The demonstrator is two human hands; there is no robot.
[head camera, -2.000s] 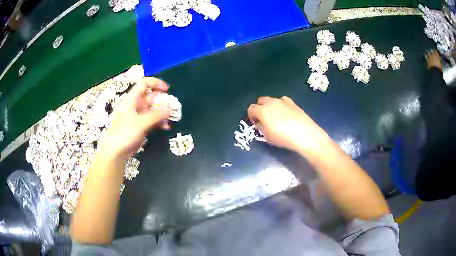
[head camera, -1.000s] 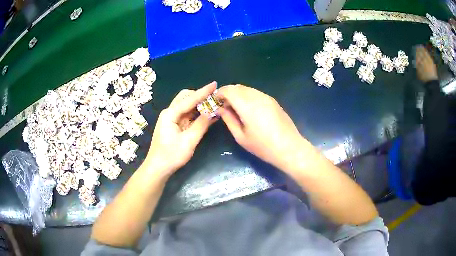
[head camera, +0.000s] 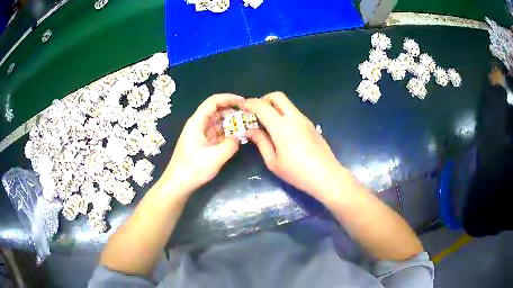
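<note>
A white plastic housing (head camera: 239, 124) with gold specks is held between both hands above the middle of the dark green bench. My left hand (head camera: 199, 145) grips its left side with thumb and fingers. My right hand (head camera: 288, 140) closes on its right side, fingertips on the upper edge and thumb below. Whether one or two housings are held I cannot tell. A small white bit (head camera: 319, 129) shows just beyond my right hand. A thin white insert (head camera: 255, 178) lies on the bench below the hands.
A large heap of white housings (head camera: 95, 140) lies at left, with a clear plastic bag (head camera: 28, 202) beside it. A housing cluster (head camera: 396, 64) is at right. A blue sheet (head camera: 259, 25) and green conveyor (head camera: 73, 53) lie beyond. A person's hand (head camera: 496, 77) is at far right.
From two seconds ago, both hands have come together at the middle around the housing. Since one second ago the housing has turned slightly; the other person's hand has moved right.
</note>
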